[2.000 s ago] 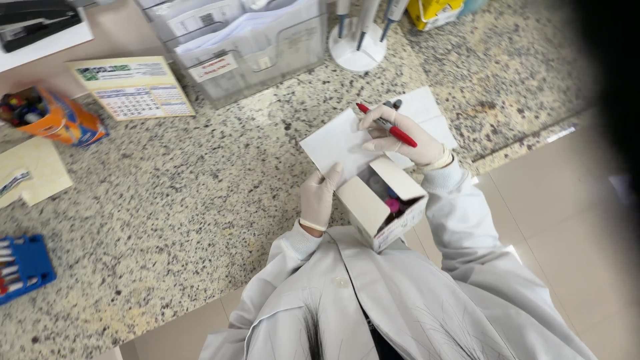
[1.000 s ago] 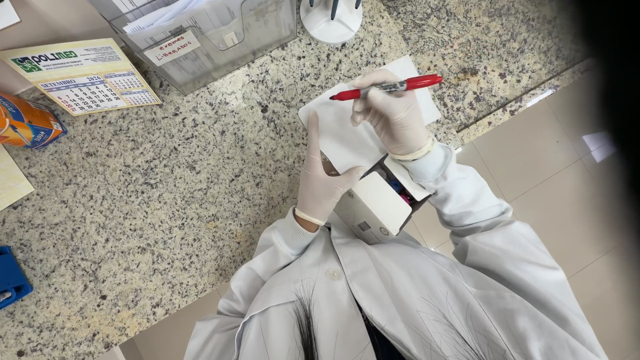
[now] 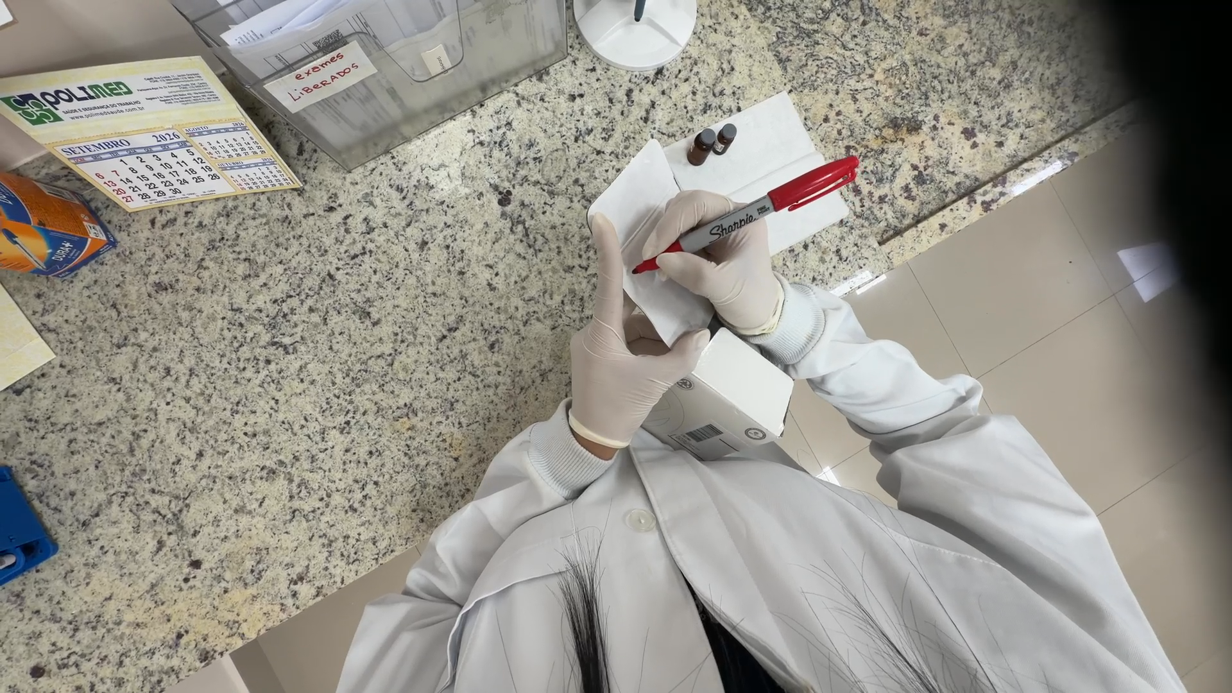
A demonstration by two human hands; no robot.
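My gloved right hand (image 3: 729, 260) grips a red Sharpie marker (image 3: 741, 219), its cap on the rear end and its tip at a white paper or card flap (image 3: 640, 197). My gloved left hand (image 3: 626, 366) holds the lower part of that flap between thumb and fingers, the index finger stretched along its left edge. Below my hands, a white cardboard box (image 3: 736, 395) sits against the coat; its opening is hidden. Beyond my right hand, two small dark vials with black caps (image 3: 712, 144) lie on a white sheet (image 3: 770, 144) on the counter.
The granite counter (image 3: 385, 337) has its edge at the right and along the front. At the back stand a clear plastic file holder (image 3: 414, 87) with papers and a white round stand base (image 3: 635, 29). A calendar (image 3: 154, 135), an orange carton (image 3: 48, 231) and a blue rack (image 3: 19, 529) are at the left.
The marker, earlier held across the flap, now has its tip down at the flap's surface. The two vials, earlier hidden behind my right hand, now show. The view has shifted somewhat.
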